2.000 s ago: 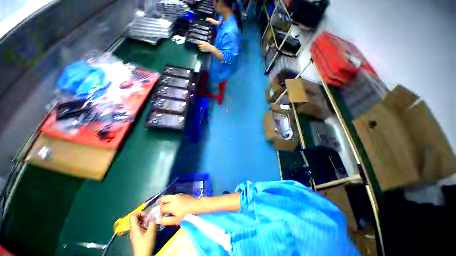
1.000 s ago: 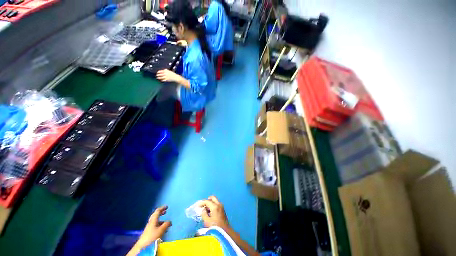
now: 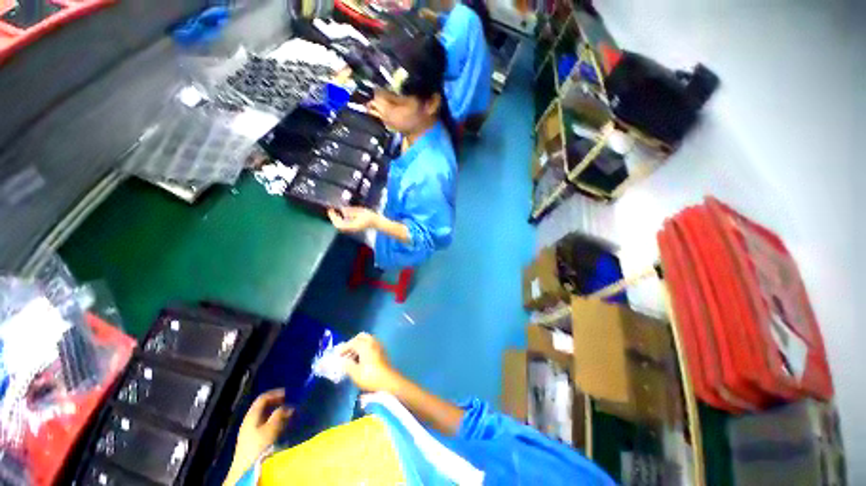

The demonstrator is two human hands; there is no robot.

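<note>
My right hand (image 3: 368, 361) is at the lower middle of the head view and holds a crumpled clear plastic piece (image 3: 330, 364) by its fingers. My left hand (image 3: 258, 427) is lower and to the left, with its fingers apart and nothing seen in it. Both hands are over the aisle side of the bench. A black phone tray (image 3: 122, 418) with dark phone housings in its slots lies left of my left hand. The tray's lower end is cut off by the picture's edge.
A red-orange tray (image 3: 95, 380) with plastic bags (image 3: 38, 332) is at far left. A person in a blue smock (image 3: 427, 195) works at another phone tray (image 3: 332, 166) ahead. Clear plastic trays (image 3: 190, 147) lie on the green bench (image 3: 204, 252). Shelves with cardboard boxes (image 3: 622, 356) and red trays (image 3: 736, 304) stand right.
The view has moved forward along the bench, and the seated person appears nearer. My right hand still holds the clear plastic, now raised higher. The yellow air gun seen earlier is out of view.
</note>
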